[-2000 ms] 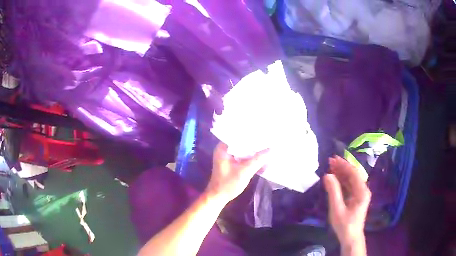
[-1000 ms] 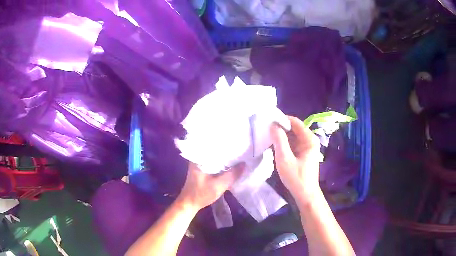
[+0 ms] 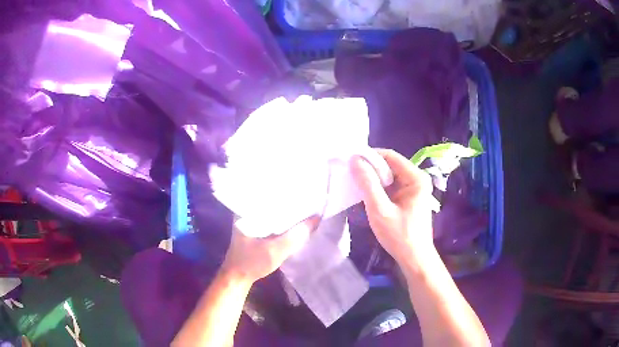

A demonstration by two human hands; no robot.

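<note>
A fanned stack of white interfacing pieces (image 3: pixel 292 156), overexposed, is held in front of me above a blue plastic basket (image 3: pixel 497 169). My left hand (image 3: pixel 261 254) grips the stack from below, its fingers partly hidden under it. My right hand (image 3: pixel 397 203) pinches the right edge of the pieces between thumb and fingers. A paler strip (image 3: pixel 328 284) hangs below the stack between my hands. How many pieces are held cannot be told.
Dark cloth (image 3: pixel 421 101) lies in the basket with a neon yellow-green strip (image 3: pixel 441 150) around white pieces. Shiny purple plastic bags (image 3: pixel 170 74) lie at the left. A second basket with white material (image 3: pixel 400 20) is behind. A red object (image 3: pixel 41 244) is at lower left.
My right hand has come in from the right and taken hold of the stack's right edge. The stack now fans wider and a strip hangs below. The view has shifted right.
</note>
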